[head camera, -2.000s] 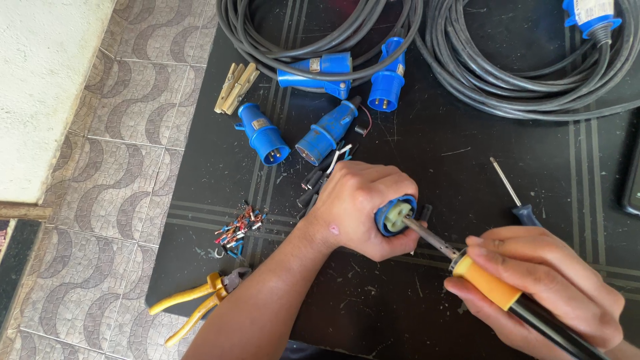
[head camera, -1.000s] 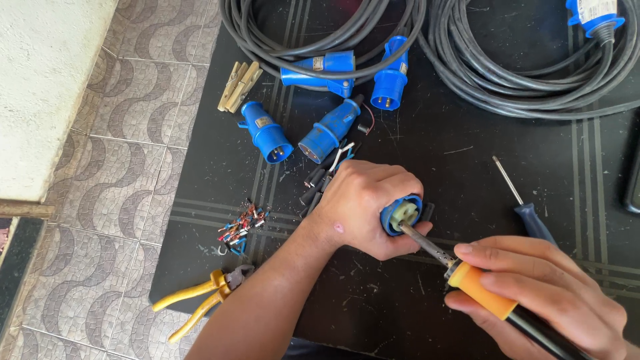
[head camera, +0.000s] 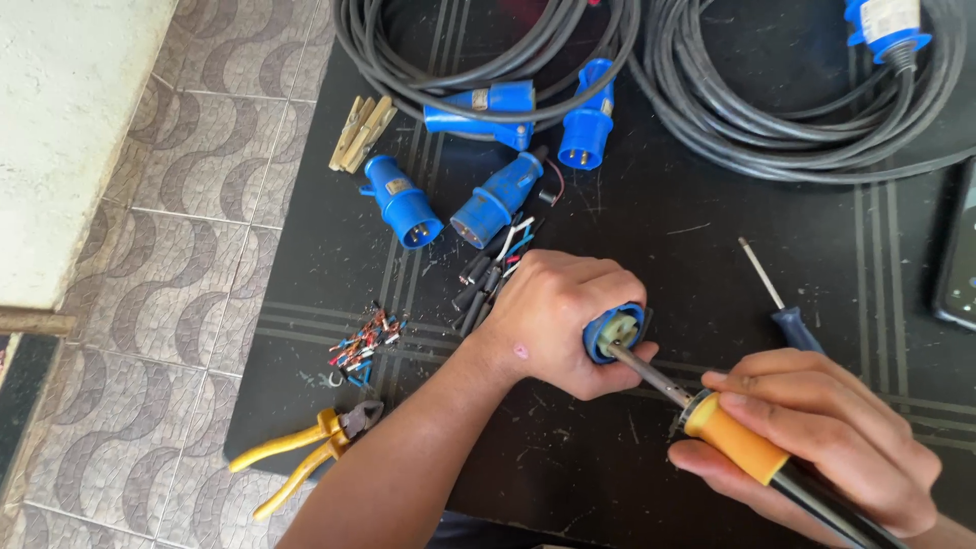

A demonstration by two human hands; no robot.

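Observation:
My left hand (head camera: 572,320) is closed around a blue industrial connector (head camera: 592,335), with its open end and pale inner insert (head camera: 621,326) turned toward my right. In my right hand (head camera: 823,442) is a soldering iron with a yellow and black handle (head camera: 740,442). Its metal shaft (head camera: 652,375) reaches to the connector, and the tip meets the lower edge of the insert; the exact contact point is hard to see. Cut black cable pieces (head camera: 476,293) and short coloured wire ends lie just behind my left wrist.
Blue plugs (head camera: 400,202), (head camera: 488,206) and coiled black cables (head camera: 762,145) lie at the back. Wooden clothespins (head camera: 362,133), wire scraps (head camera: 370,339) and yellow-handled pliers (head camera: 320,450) are on the left. A screwdriver (head camera: 797,328) and a phone (head camera: 959,259) are on the right.

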